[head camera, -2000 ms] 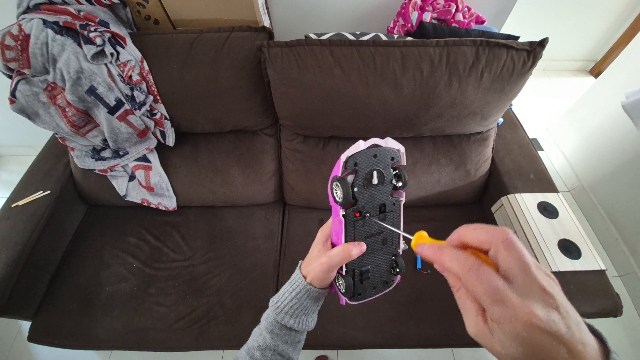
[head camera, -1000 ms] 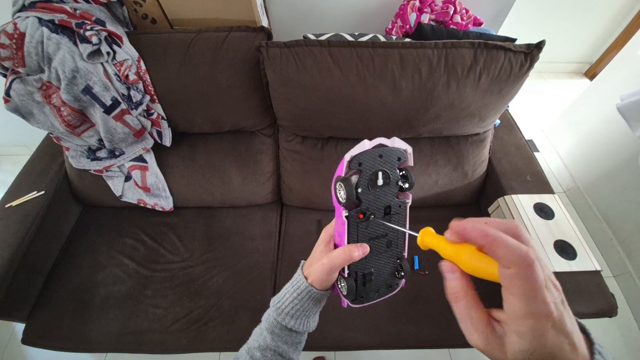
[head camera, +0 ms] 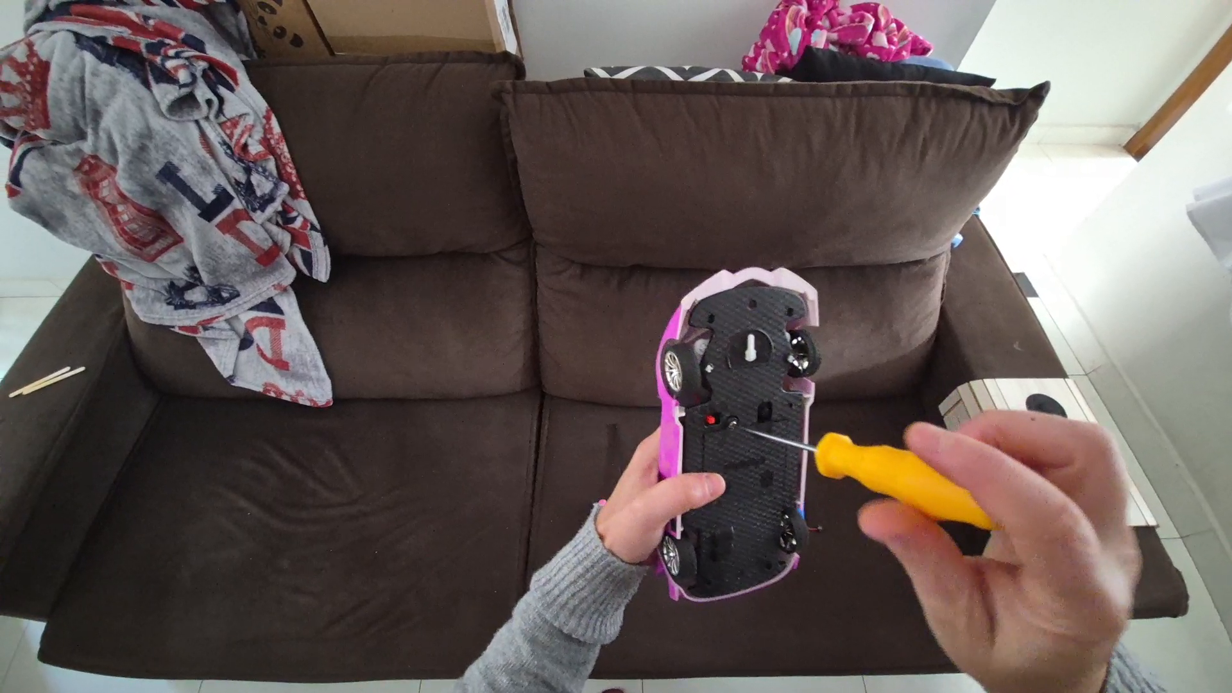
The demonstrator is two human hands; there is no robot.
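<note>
A pink and purple toy car (head camera: 746,481) is held up with its black underside facing me, its wheels showing along both sides. My left hand (head camera: 654,496) grips its left side, the thumb lying on the underside. A screwdriver with a yellow handle (head camera: 900,476) is in my right hand (head camera: 1030,529), at the right of the car. Its thin metal shaft points left, and the tip is at or just in front of the underside, below a small red part; contact cannot be made out. My right thumb looks parted from the handle.
Behind the car is a dark brown sofa (head camera: 337,510). A patterned blanket (head camera: 183,212) hangs over its left back. Thin wooden sticks (head camera: 46,381) lie on the left armrest. A light wooden tray with dark circles (head camera: 1107,423) is at the right armrest, partly behind my right hand.
The fingers of my right hand have shifted and loosened around the screwdriver handle. My left hand still holds the toy car in much the same pose.
</note>
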